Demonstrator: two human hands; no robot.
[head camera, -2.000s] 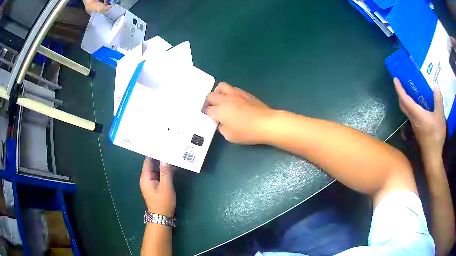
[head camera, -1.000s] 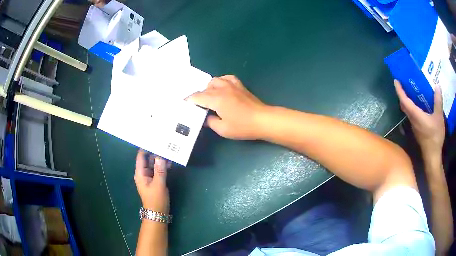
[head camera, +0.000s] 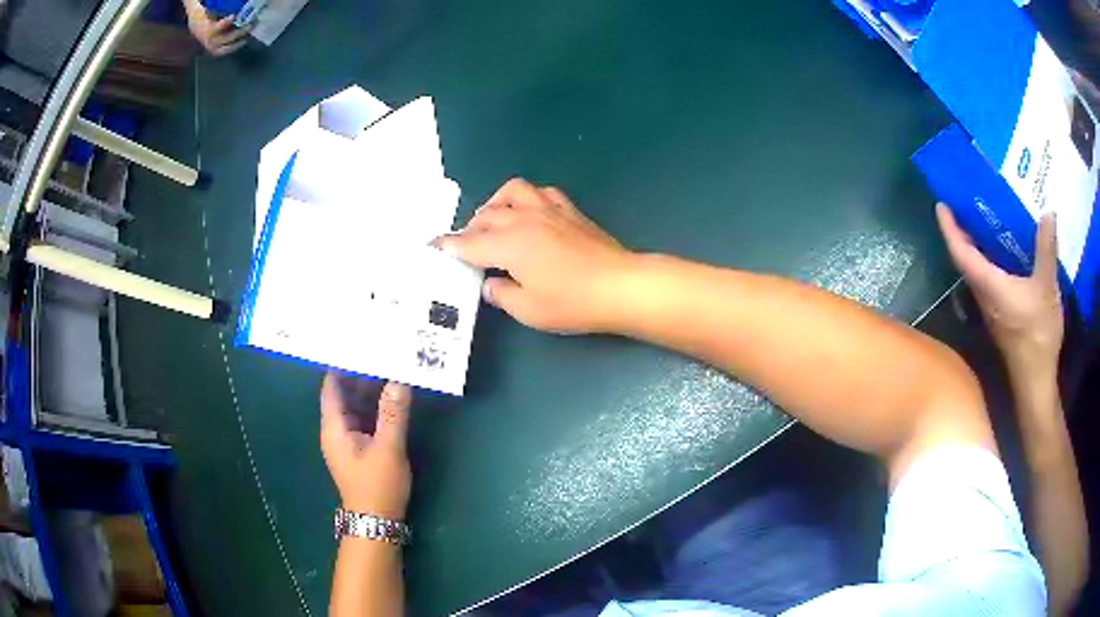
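An open white and blue retail box (head camera: 362, 289) lies left of the middle, its printed white face up and its white flaps standing open at the far side. My left hand (head camera: 366, 444), with a metal watch at the wrist, grips the box's near lower edge; some fingers are hidden under it. My right hand (head camera: 531, 259) is at the right edge of the box, its fingertips on the white card. Whether anything is inside the box cannot be told.
Another person's hand (head camera: 1007, 283) holds blue and white cartons (head camera: 983, 211) at the right. Another hand (head camera: 217, 30) holds a blue and white item at the top left. Cream shelf legs (head camera: 127, 280) stand at the left above the dark green bench (head camera: 676, 133).
The box in my hands has shifted slightly left, and its blue left side shows again. The open carton behind it has left its place. The neighbour's cartons at the right have moved slightly.
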